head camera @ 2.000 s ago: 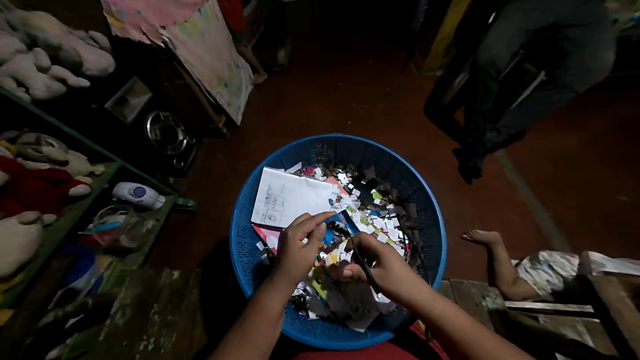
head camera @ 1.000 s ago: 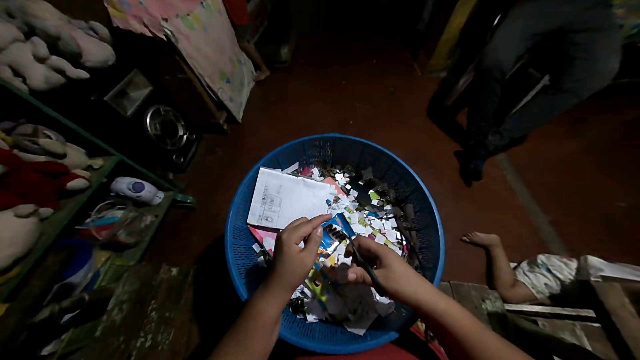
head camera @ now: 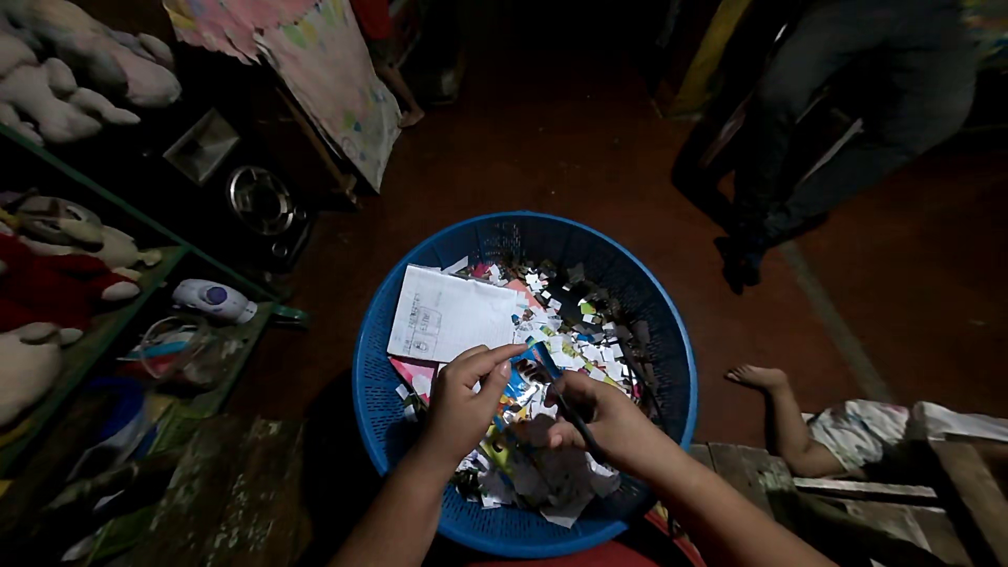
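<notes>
A round blue plastic basket (head camera: 682, 339) holds many small cut paper pieces (head camera: 602, 354). Over its middle, my left hand (head camera: 472, 398) pinches the edge of a blue printed wrapper or sheet (head camera: 516, 386) between thumb and fingertips. My right hand (head camera: 602, 417) grips dark-handled scissors (head camera: 579, 421), their blades at the blue piece close to my left fingertips. An opened notebook (head camera: 461, 311) with pencil drawings lies inside the basket at the left, just beyond my left hand. Larger paper scraps lie below both hands.
Green shelves (head camera: 177, 260) with stuffed toys (head camera: 55, 276) stand at the left, beside a black speaker (head camera: 260, 201). Another person's legs in dark trousers (head camera: 795, 150) are at the upper right. Someone's bare leg (head camera: 795, 417) rests near a wooden bench (head camera: 748, 472) at the right.
</notes>
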